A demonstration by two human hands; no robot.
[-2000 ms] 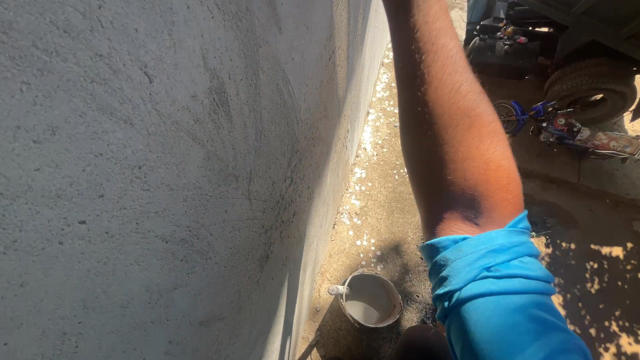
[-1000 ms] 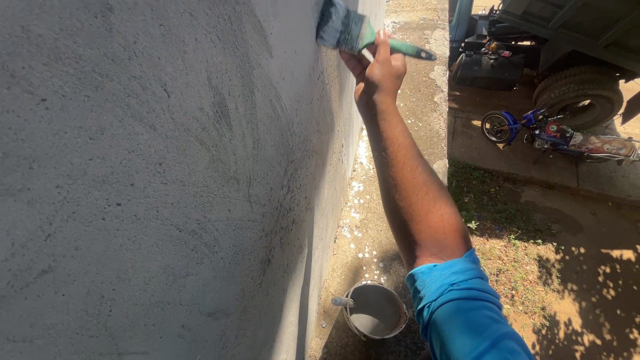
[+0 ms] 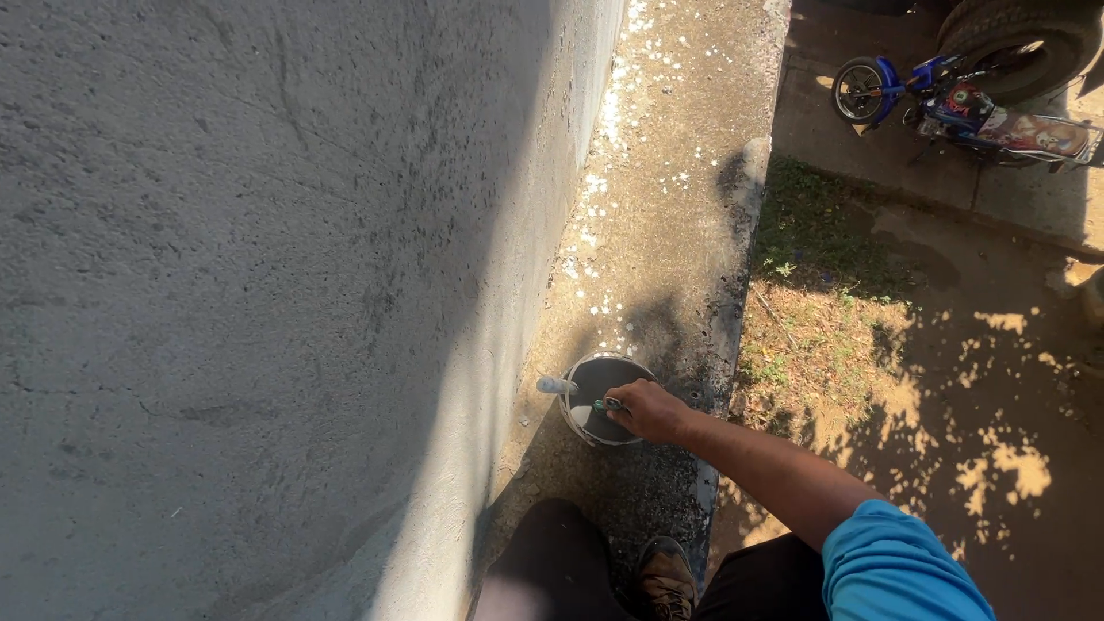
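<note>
My right hand (image 3: 649, 410) is closed on the green handle of a paintbrush (image 3: 607, 404), held over the round bucket (image 3: 593, 437) of grey liquid. The brush's bristles are hidden, so how deep they sit cannot be told. A pale, stick-like handle (image 3: 552, 385) juts over the bucket's left rim. The bucket stands on a narrow concrete ledge (image 3: 673, 207) beside a grey plastered wall (image 3: 259, 259). My left hand is out of view.
White paint spots dot the ledge along the wall's foot. My shoe (image 3: 667, 580) rests on the ledge near its outer edge (image 3: 730, 345). Past that edge, lower down, lie a patch of grass (image 3: 811, 354), a blue motorcycle (image 3: 957, 108) and a large tyre (image 3: 1026, 52).
My right hand has moved from the wall, where it held the brush one second ago, down to the bucket. The view has shifted noticeably.
</note>
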